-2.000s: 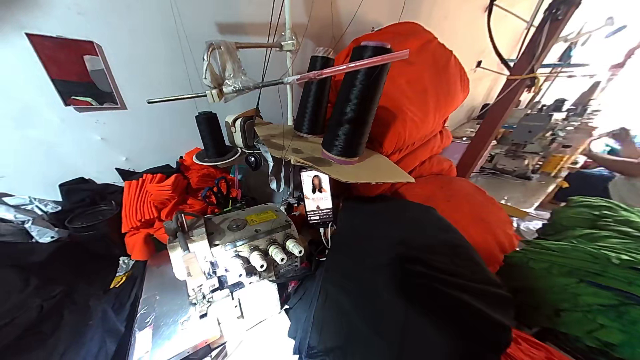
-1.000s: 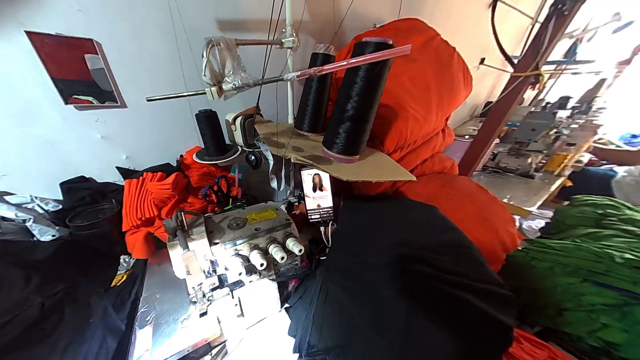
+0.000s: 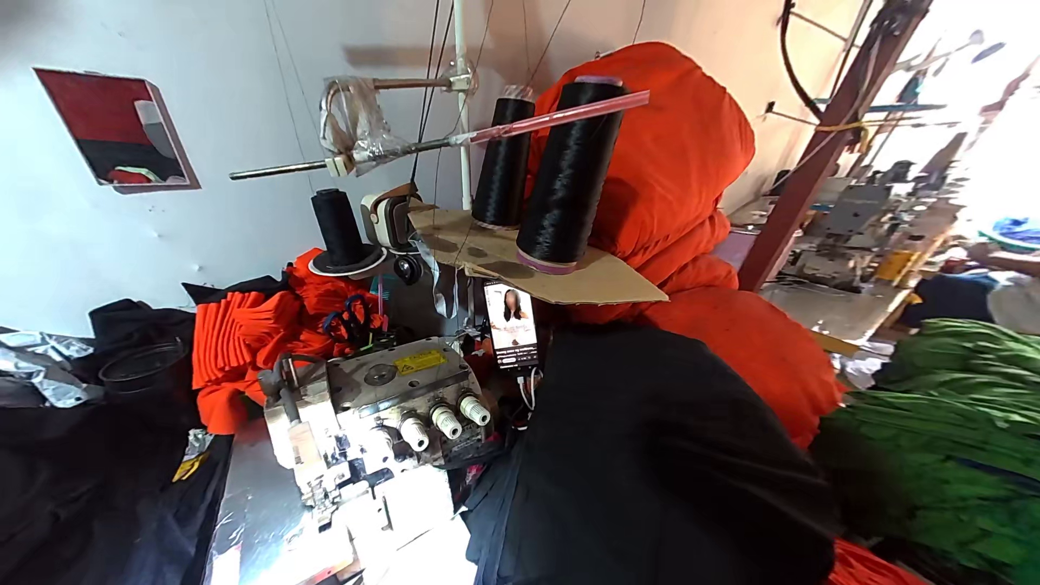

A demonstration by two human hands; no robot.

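Neither of my hands is in the picture. An overlock sewing machine (image 3: 398,390) stands at the lower centre left, its front washed out by bright light. Large cones of black thread (image 3: 573,175) stand on a piece of cardboard (image 3: 601,276) behind it, and a smaller black spool (image 3: 337,223) sits on a holder to their left. Black fabric (image 3: 650,455) lies heaped to the right of the machine. A lit phone (image 3: 512,325) is propped upright under the cardboard edge. Dark-handled scissors (image 3: 351,321) rest by the folded orange-red fabric pieces (image 3: 244,333).
Large orange-red fabric bundles (image 3: 674,146) rise behind the cones. Green fabric (image 3: 942,439) is piled at the right. A metal rod (image 3: 280,171) crosses above the machine. More sewing machines (image 3: 853,215) stand beyond a dark red post (image 3: 821,154). Black cloth (image 3: 89,487) lies at left.
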